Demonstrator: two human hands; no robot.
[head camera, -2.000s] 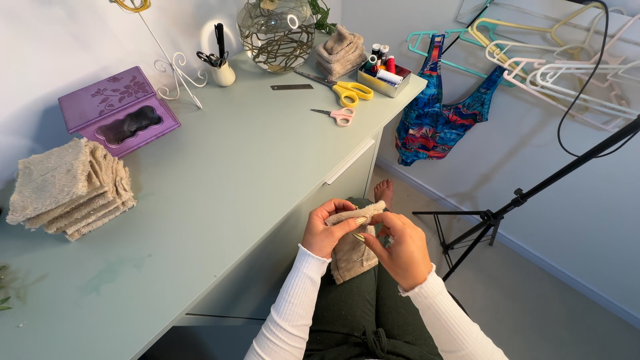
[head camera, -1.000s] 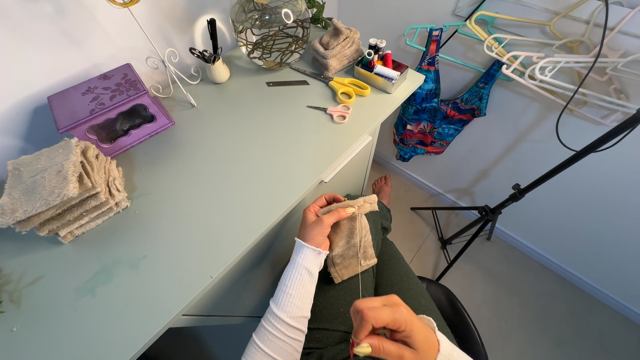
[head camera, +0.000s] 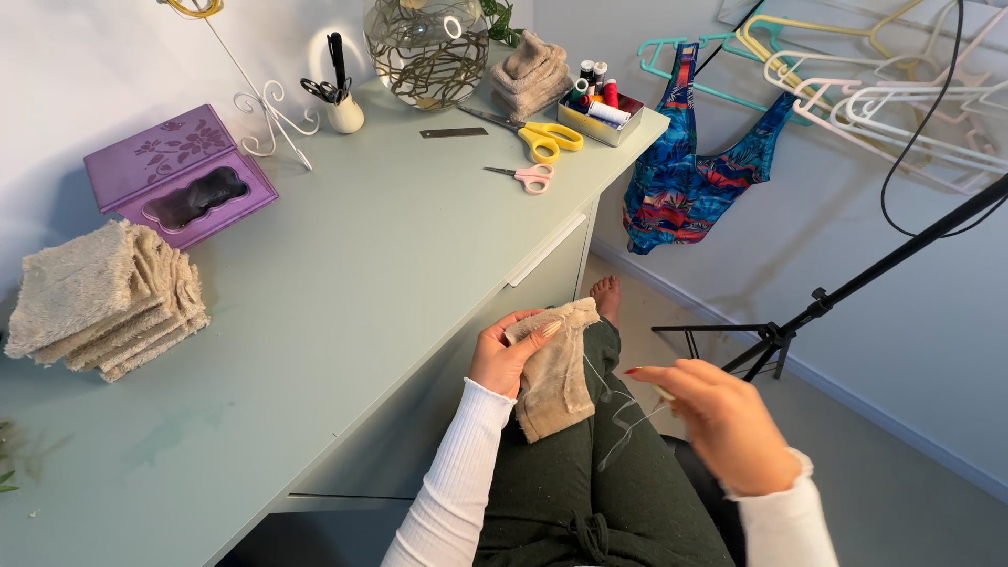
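Over my lap, my left hand (head camera: 512, 350) pinches a beige plush fabric piece (head camera: 555, 378) near its upper edge, thumb on top. Pale thread (head camera: 622, 417) runs in loose loops from the fabric toward my right hand (head camera: 720, 417), which is held to the right of it, somewhat blurred. The right thumb and fingers are closed together around the thread's end; whether a needle is there cannot be made out. A stack of beige fabric squares (head camera: 110, 299) lies on the left of the desk.
On the grey-green desk (head camera: 315, 276) are a purple case (head camera: 189, 181), yellow-handled scissors (head camera: 543, 138), small pink scissors (head camera: 528, 177), a metal blade (head camera: 454, 133), a tin of thread spools (head camera: 602, 114), folded cloths (head camera: 531, 79) and a glass bowl (head camera: 425, 55). A black tripod (head camera: 787, 331) stands at right.
My right hand has moved up from low over my lap, and the thread, taut a second ago, now hangs slack. The left hand still holds the fabric.
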